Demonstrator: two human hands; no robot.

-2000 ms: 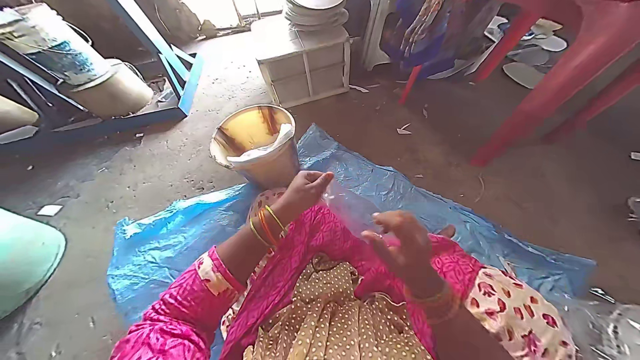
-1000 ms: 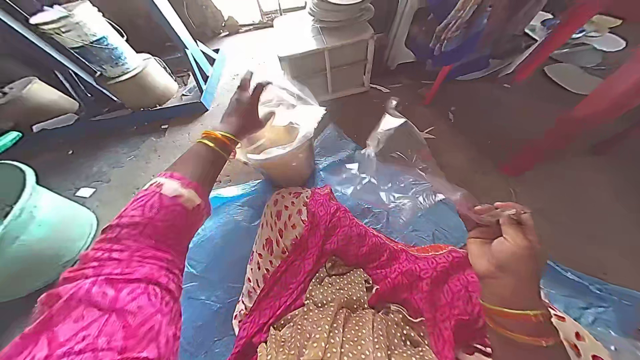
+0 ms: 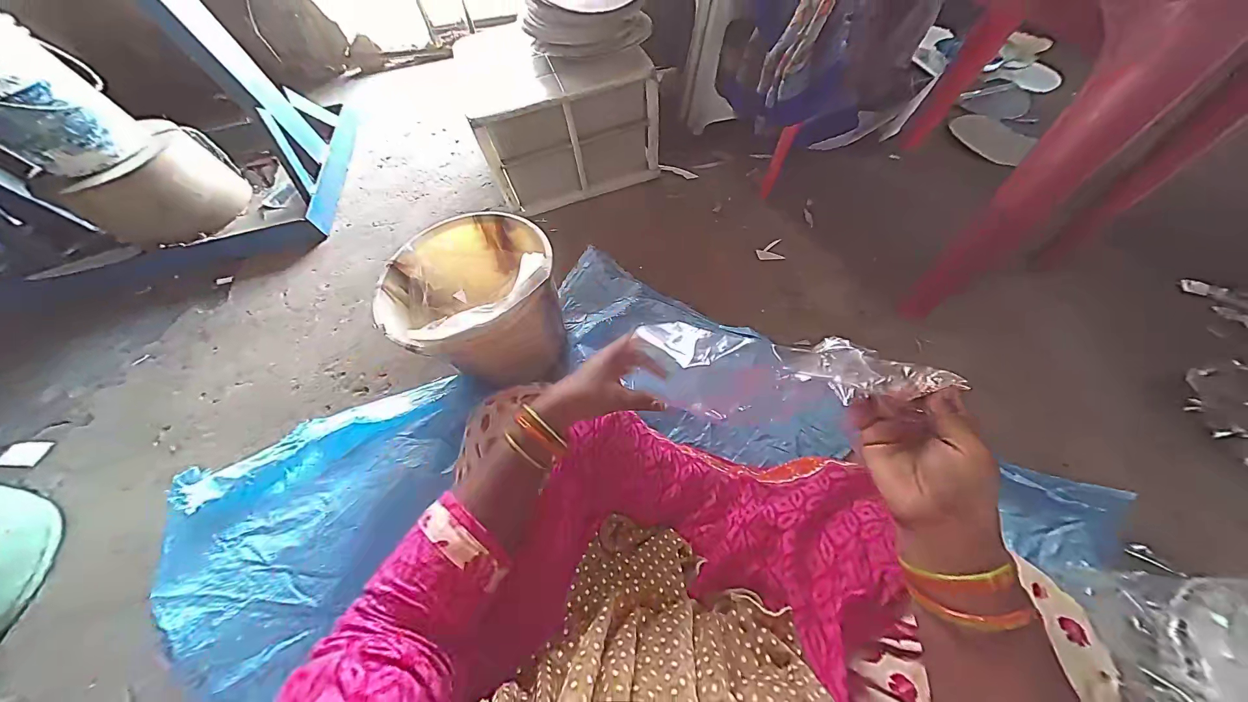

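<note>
My right hand (image 3: 921, 439) grips one bunched end of a clear plastic film or bag (image 3: 770, 375), which stretches leftward over my lap. My left hand (image 3: 609, 385) is beside the film's left end, blurred, with fingers apart; whether it touches the film I cannot tell. Just beyond the left hand stands a plastic bucket (image 3: 512, 341), its inside stained yellow-brown, with whitish film or sheet along its inner edge. Under me lies a blue plastic sheet (image 3: 292, 546). More clear plastic (image 3: 1170, 624) lies at the lower right.
A whitish cabinet (image 3: 575, 136) carrying stacked discs stands ahead. Red plastic chair legs (image 3: 1014, 185) rise at the right. Containers rest by a blue metal frame (image 3: 327, 185) at the left, and a pale green tub (image 3: 24, 556) is at the left edge. Scraps dot the floor.
My left hand has come back from above the bucket to beside the film over my lap. The right hand still holds the film, now stretched between the hands' positions.
</note>
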